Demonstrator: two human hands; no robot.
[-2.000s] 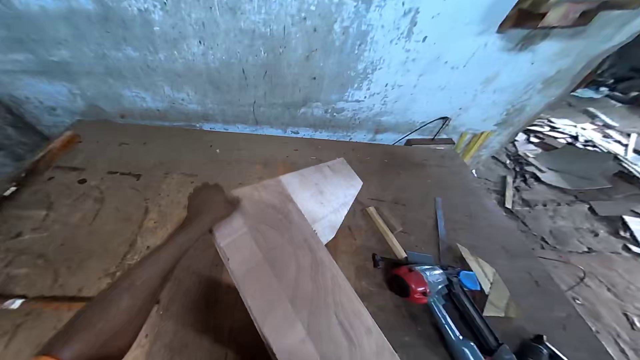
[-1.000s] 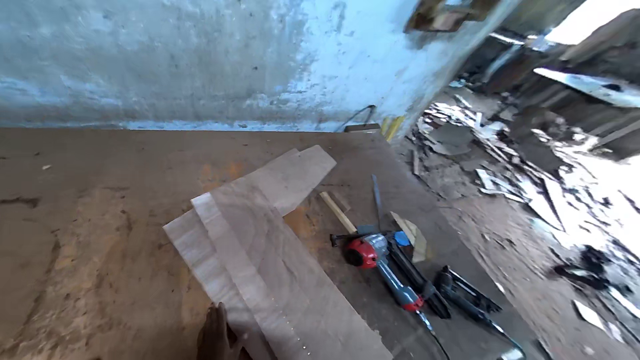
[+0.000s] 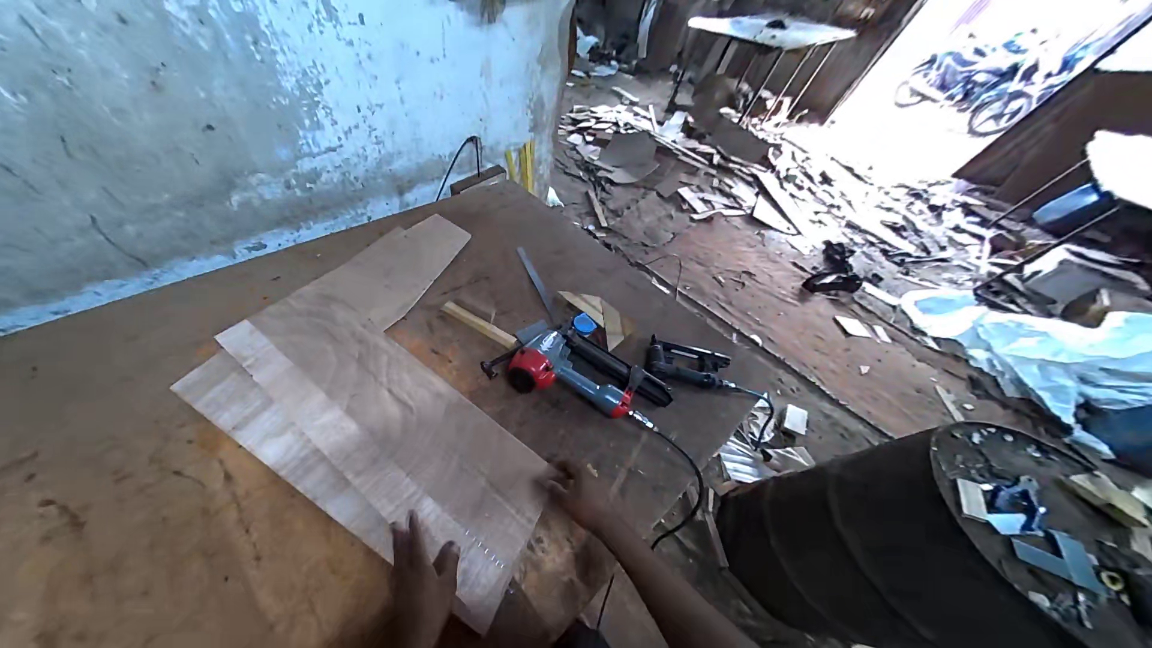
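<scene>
Thin plywood sheets (image 3: 387, 396) lie overlapped on the brown wooden table, with a row of staples near their lower end. My left hand (image 3: 421, 571) rests with fingers spread on the lower edge of the plywood. At the sheets' right corner, the fingers of my right hand (image 3: 576, 490) touch the edge; whether they grip it is unclear. Right of the plywood lie a red and grey pneumatic nailer (image 3: 576, 373), a black air stapler (image 3: 688, 362), a wood strip (image 3: 479, 324), a metal strip (image 3: 536, 283) and a blue round lid (image 3: 584, 325).
A peeling blue-white wall (image 3: 225, 117) stands behind the table (image 3: 99, 396). An air hose (image 3: 697, 486) hangs over the table's right edge. At the lower right stands a dark drum (image 3: 837, 531) with scraps on top. Wood offcuts (image 3: 684, 157) litter the floor beyond.
The view has swung right. The plywood, raised at an angle two seconds ago, now lies flat on the table. My right hand has come into view at its right corner.
</scene>
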